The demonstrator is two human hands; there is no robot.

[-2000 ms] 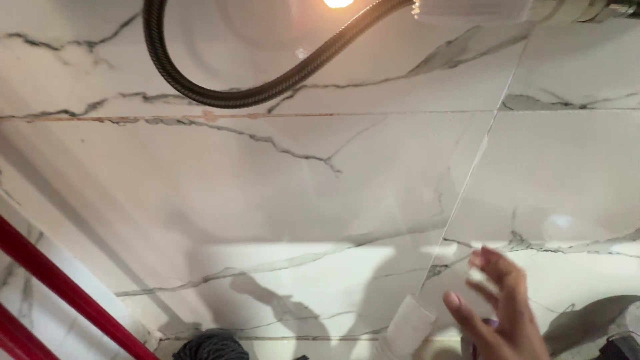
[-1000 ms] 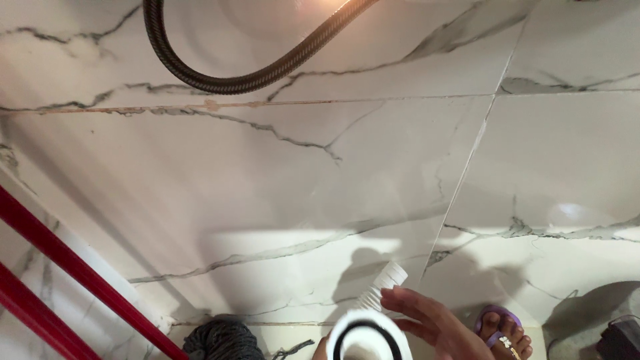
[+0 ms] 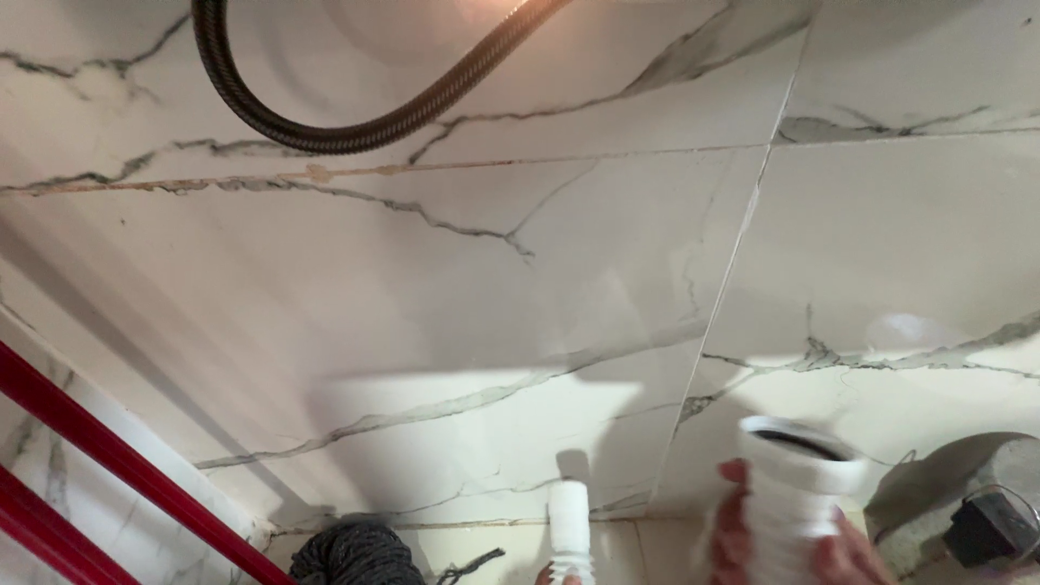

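At the lower right of the head view, my right hand [image 3: 853, 552] is closed around a white corrugated plastic pipe [image 3: 792, 508], its wide open collar facing up; fingers show on both sides, blurred. At the bottom middle, the fingertips of my left hand [image 3: 559, 575] grip a narrower white plastic pipe end [image 3: 569, 516], upright, with ribs below its smooth tip. Whether the two ends belong to one pipe is hidden below the frame. Behind both is a white marble-patterned tile wall [image 3: 504, 325].
A braided hose [image 3: 349, 140] loops down at the top. Red poles [image 3: 122, 455] slant across the lower left. A dark mop head or yarn bundle [image 3: 353, 556] lies at the bottom, and a grey rounded object with a black part [image 3: 995, 524] stands at the lower right.
The wide collar has moved from the bottom middle to the right, now in my right hand. The narrower end points upward; one second ago it was tilted beside my fingers.
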